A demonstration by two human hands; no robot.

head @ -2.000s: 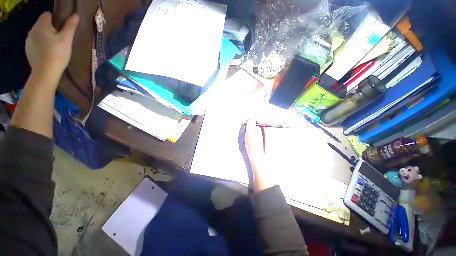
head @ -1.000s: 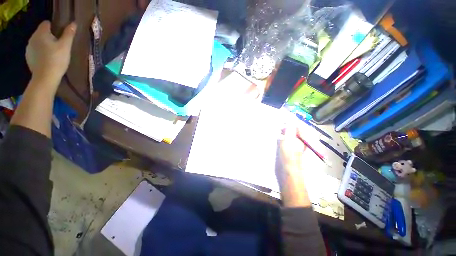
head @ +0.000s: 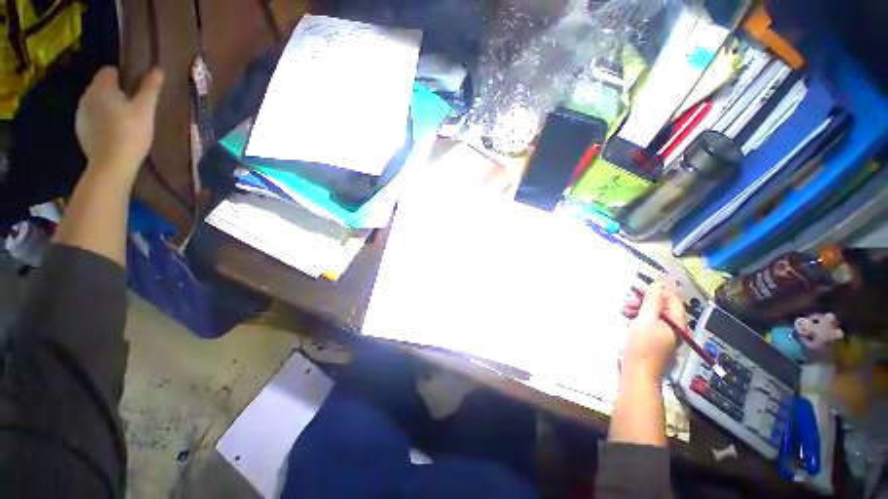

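My right hand (head: 654, 326) holds a thin dark-red pen (head: 689, 339) at the right edge of the glaring white paper (head: 487, 283). The pen's far end reaches over the light grey calculator (head: 745, 375). Writing on the paper is washed out. My left hand (head: 119, 119) is at the upper left, thumb and fingers around the edge of a brown upright panel (head: 170, 107). My left fingers are partly hidden behind that edge.
A handwritten sheet (head: 336, 93) lies on a teal folder (head: 336, 200) and stacked papers. A black rectangle (head: 560, 156), a dark tumbler (head: 682, 185), blue folders (head: 769, 185) and a brown bottle (head: 779, 283) stand behind. A blue stapler (head: 800, 439) lies beside the calculator.
My right hand has moved right across the paper with the red pen, to beside the calculator. My left hand stays at the brown panel. The view has shifted slightly.
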